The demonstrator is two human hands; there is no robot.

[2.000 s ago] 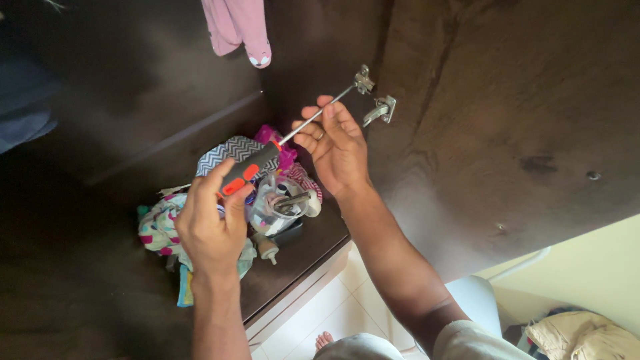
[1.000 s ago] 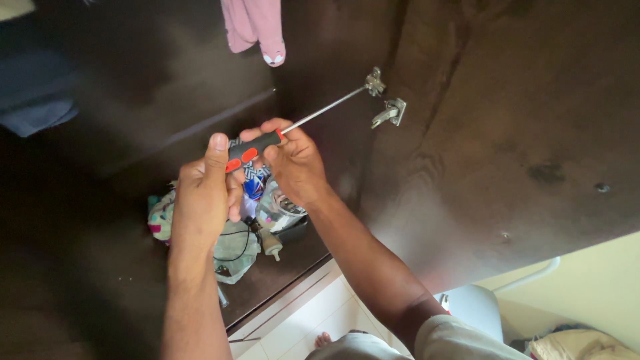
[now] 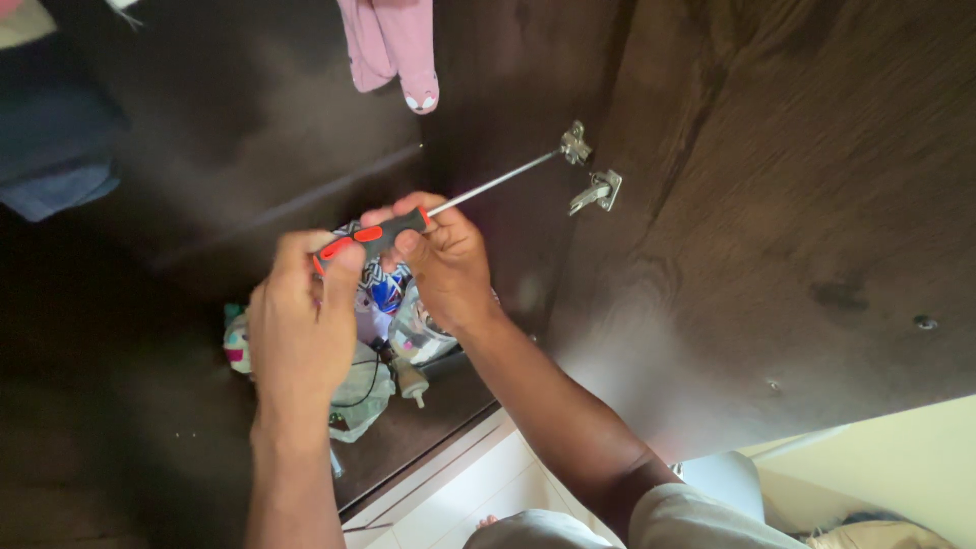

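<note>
A screwdriver with a black and red handle points up and right, its tip at a metal hinge plate on the dark cabinet side panel. My left hand grips the rear end of the handle. Around its front, near the shaft, are the fingers of my right hand. Just below and right of the plate, a metal hinge arm is fixed to the dark wooden door and lies apart from the plate.
Below my hands, a clear plastic container, a small bottle and a plastic bag lie on the cabinet bottom. Pink footed clothing hangs above. Dark folded cloth is at left. White floor tiles show beneath.
My right hand has moved from the screwdriver's shaft back to the front of its handle. The tip stays at the hinge plate.
</note>
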